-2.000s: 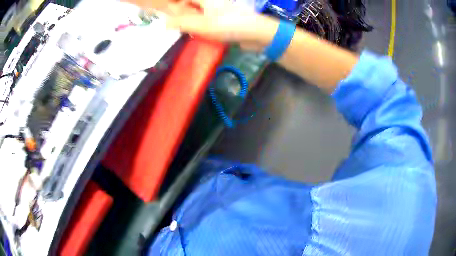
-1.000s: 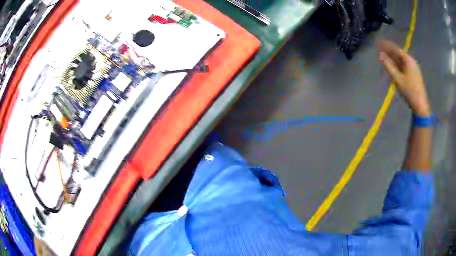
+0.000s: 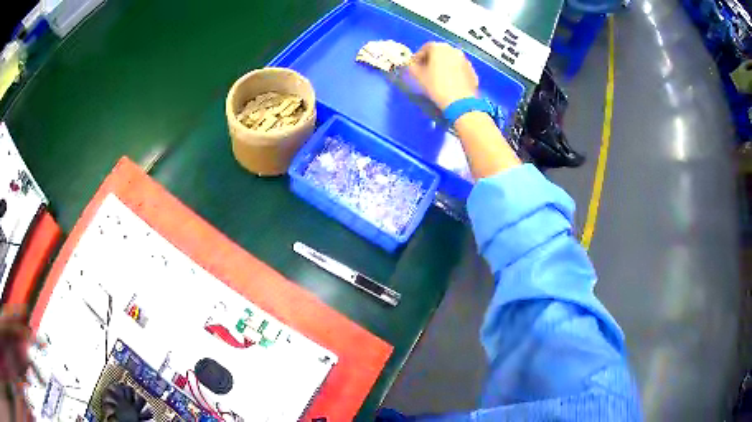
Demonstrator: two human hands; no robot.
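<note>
My right hand [image 3: 444,72], with a bright blue wrist band, is over the large shallow blue tray [image 3: 346,41]. Its fingertips are at the edge of a pale-ended bundle [image 3: 384,54], with dark leads running below the hand. Whether the fingers grip any is hidden. My left hand [image 3: 13,354] seems to be the blurred, cut-off shape at the left edge, beside the white chassis [image 3: 165,280]. The chassis lies on red-orange foam [image 3: 239,268] and carries a blue motherboard [image 3: 136,363] and black fan [image 3: 124,404], cut off by the bottom edge.
A round tan tub [image 3: 272,152] holds small tan pieces. A smaller blue bin [image 3: 346,216] holds translucent parts. A slim silver and black tool [image 3: 346,274] lies on the green mat. A white sheet with dark pieces [image 3: 495,37] is at the top; another unit [image 3: 16,189] is far left.
The view has swung from the chassis to the trays and tub. My right hand has moved from out over the floor to the large blue tray. The left-edge blurred shape has appeared.
</note>
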